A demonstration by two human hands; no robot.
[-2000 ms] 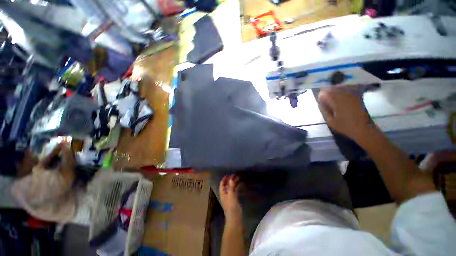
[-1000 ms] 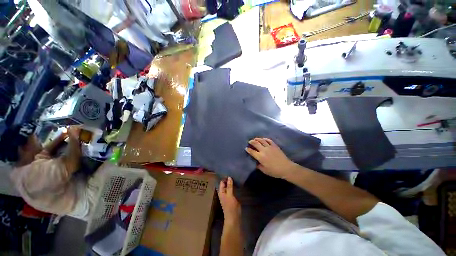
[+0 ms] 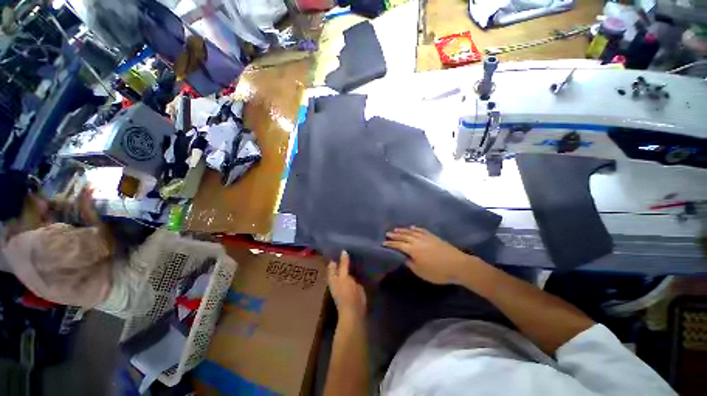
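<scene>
Dark grey fabric panels (image 3: 349, 178) lie on the white table left of the sewing machine (image 3: 574, 116), their near edge at the table's front. My right hand (image 3: 426, 251) rests flat on the near part of the panels, fingers pointing left. My left hand (image 3: 345, 286) is at the near edge, its thumb and fingers at the fabric; whether it pinches the edge is unclear. A small cut panel (image 3: 566, 209) with a curved notch lies beside the machine arm. A small folded grey piece (image 3: 361, 58) lies beyond the main panels.
A cardboard carton (image 3: 267, 317) stands left of my knees, with a plastic basket (image 3: 205, 309) beside it. Bundled cut pieces (image 3: 225, 143) lie on the wooden table. A red packet (image 3: 457, 48) lies behind the machine. A person (image 3: 66, 263) sits at the left.
My right hand came from the small panel by the machine onto the main panels. My left hand moved up slightly to their near edge, and the near fabric shifted.
</scene>
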